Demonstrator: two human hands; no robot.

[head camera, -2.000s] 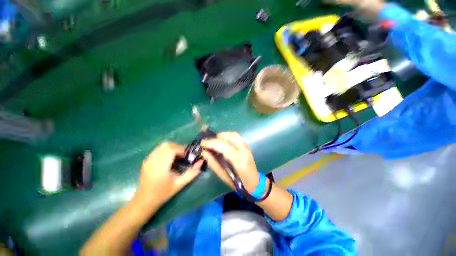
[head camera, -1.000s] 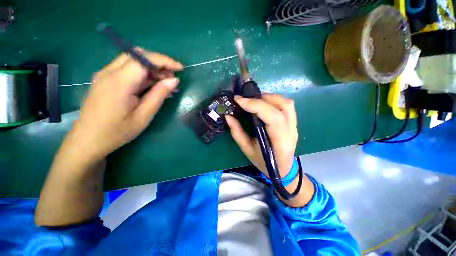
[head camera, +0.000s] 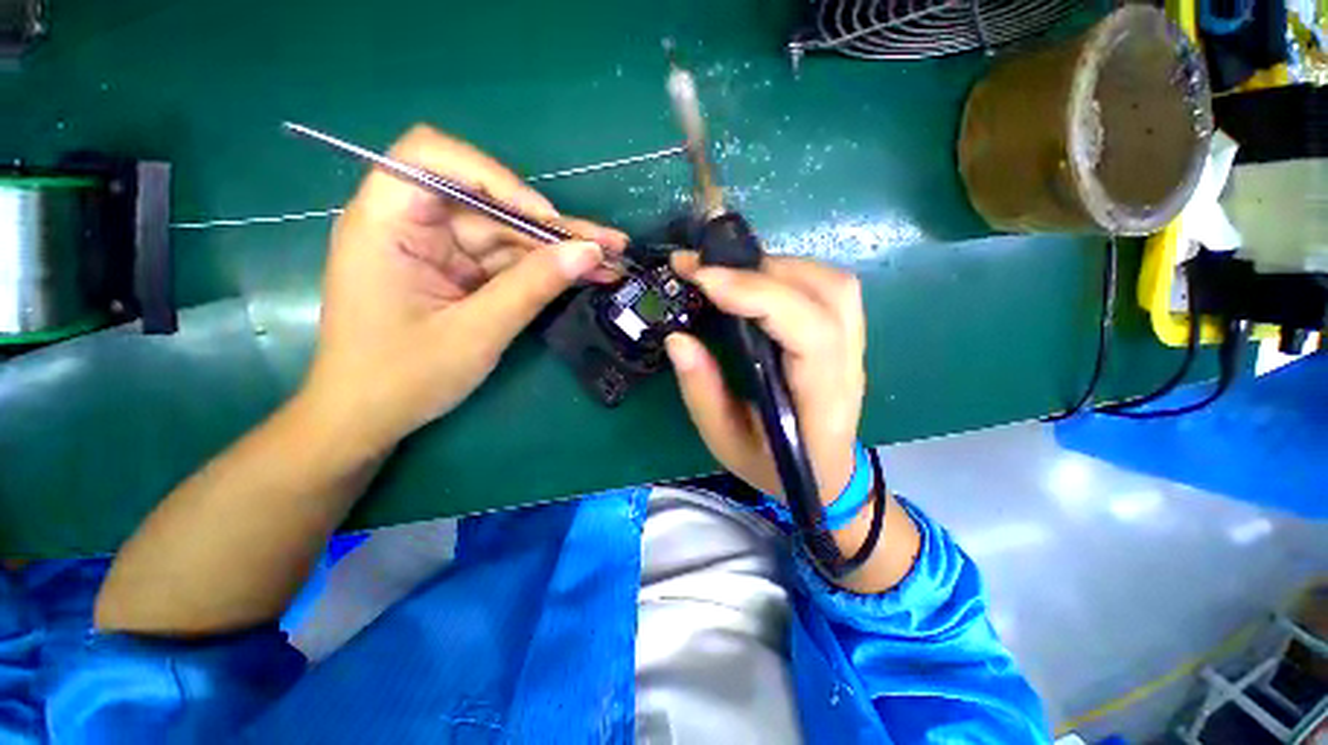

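The round black watch unit [head camera: 651, 309] with white and green patches sits on the dark flat fixture [head camera: 589, 354] on the green mat. My left hand [head camera: 437, 277] holds the slim silver tweezers [head camera: 437, 184]; their tip is at the unit's upper left edge. My right hand [head camera: 779, 349] holds the soldering iron [head camera: 757, 342], its metal shaft pointing up and away from the unit. My right thumb and fingertip are at the unit's right side. Whether they touch it is hard to tell.
A solder spool [head camera: 58, 255] on a black bracket stands at left; its thin solder wire [head camera: 609, 163] runs behind my left hand. A brown pot [head camera: 1037, 131], a fan grille [head camera: 932, 22] and a yellow tray [head camera: 1161, 299] with black items are at upper right. Solder specks lie behind the unit.
My left hand has moved right, bringing the tweezers from a raised position to the unit's edge. My right hand and the iron have barely moved; the iron's tip is slightly farther up and left.
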